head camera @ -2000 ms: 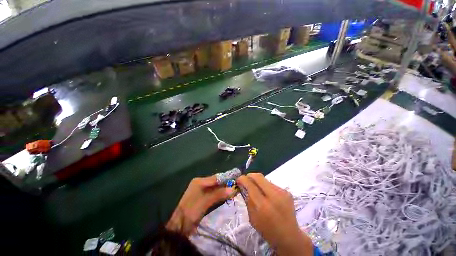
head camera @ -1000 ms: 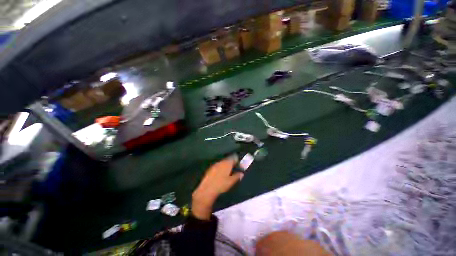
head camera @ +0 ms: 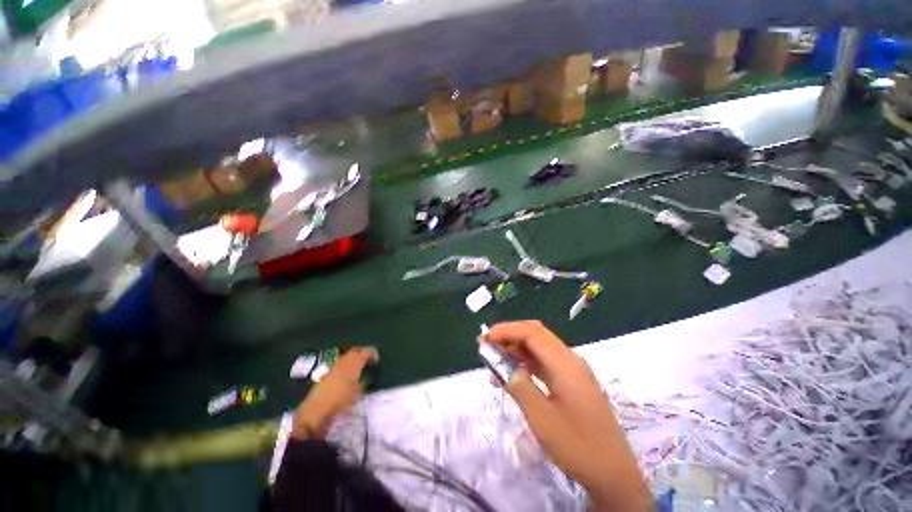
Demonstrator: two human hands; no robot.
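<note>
My left hand (head camera: 335,390) is over the dark green belt (head camera: 420,335), its fingertips at a small green circuit board with white rectangular pieces (head camera: 304,366). Blur hides whether it grips anything. My right hand (head camera: 570,415) is raised over the belt's near edge and pinches a small white piece, perhaps an inline cable body (head camera: 497,357), between thumb and fingers. On the belt ahead lie a white cable lead (head camera: 474,265) with a board and white piece (head camera: 480,298), and another lead (head camera: 536,269) with a yellow-topped board (head camera: 592,290).
A large tangled pile of white leads (head camera: 800,400) covers the white sheet at right. Another board (head camera: 248,396) lies far left on the belt. More leads (head camera: 740,225) lie at right. Black parts (head camera: 455,210), a sample unit (head camera: 322,205) and cartons (head camera: 560,90) stand beyond; a rail (head camera: 400,95) crosses above.
My left hand has moved left and nearer, from the lead in mid-belt to the boards at left. My right hand has risen into clearer view with a white piece in its fingers.
</note>
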